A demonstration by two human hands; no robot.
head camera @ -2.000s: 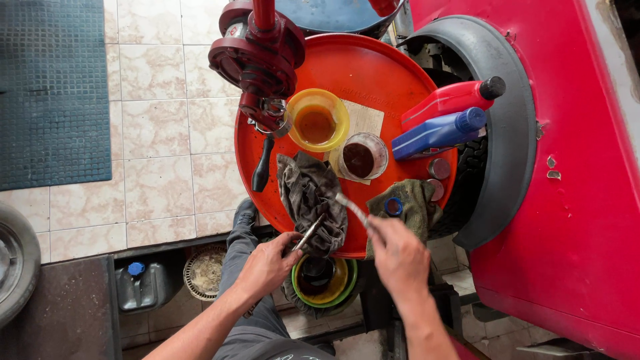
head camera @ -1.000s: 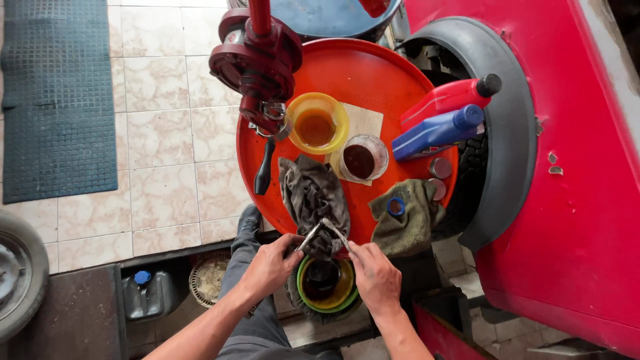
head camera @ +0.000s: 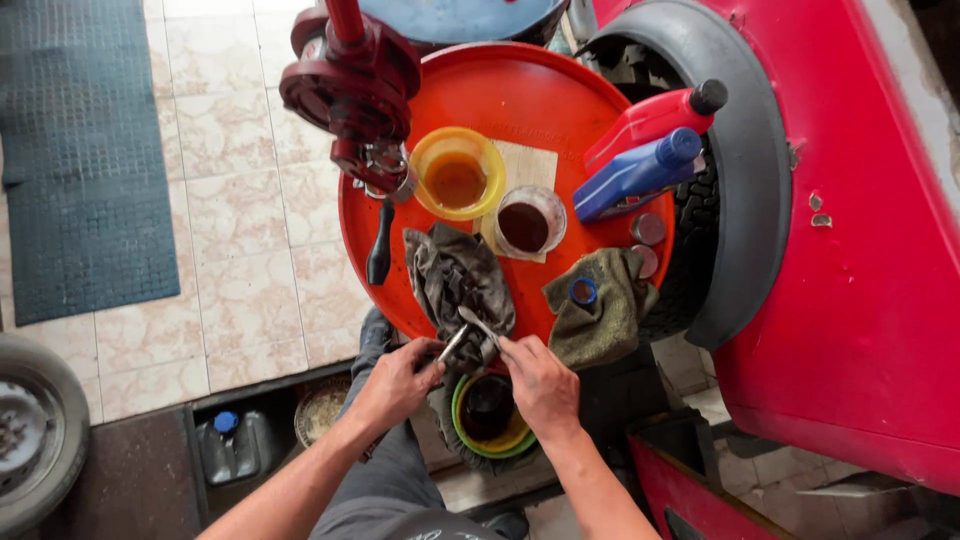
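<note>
My left hand (head camera: 405,379) holds a thin metal rod-like piece (head camera: 453,343), tilted up to the right. In my right hand (head camera: 541,381) is a brush-like tool (head camera: 477,322), its far end crossing close to the metal piece; whether they touch I cannot tell. Both are over a dirty dark rag (head camera: 461,277) on the near edge of a red drum lid (head camera: 510,82). Below my hands, nested green and yellow bowls (head camera: 520,431) hold dark liquid. On the lid stand a yellow bowl (head camera: 491,154) of amber liquid and a clear cup (head camera: 553,214) of dark liquid.
A dark red hand pump (head camera: 352,75) with a black-handled crank (head camera: 381,244) rises at the lid's left. Red (head camera: 637,124) and blue (head camera: 630,176) plastic bottles and a green rag (head camera: 607,319) with a blue cap (head camera: 583,291) lie right, beside a red vehicle body (head camera: 847,300).
The right-hand tool, farther right two seconds ago, has come in to the metal piece. Both hands stay over the dark rag.
</note>
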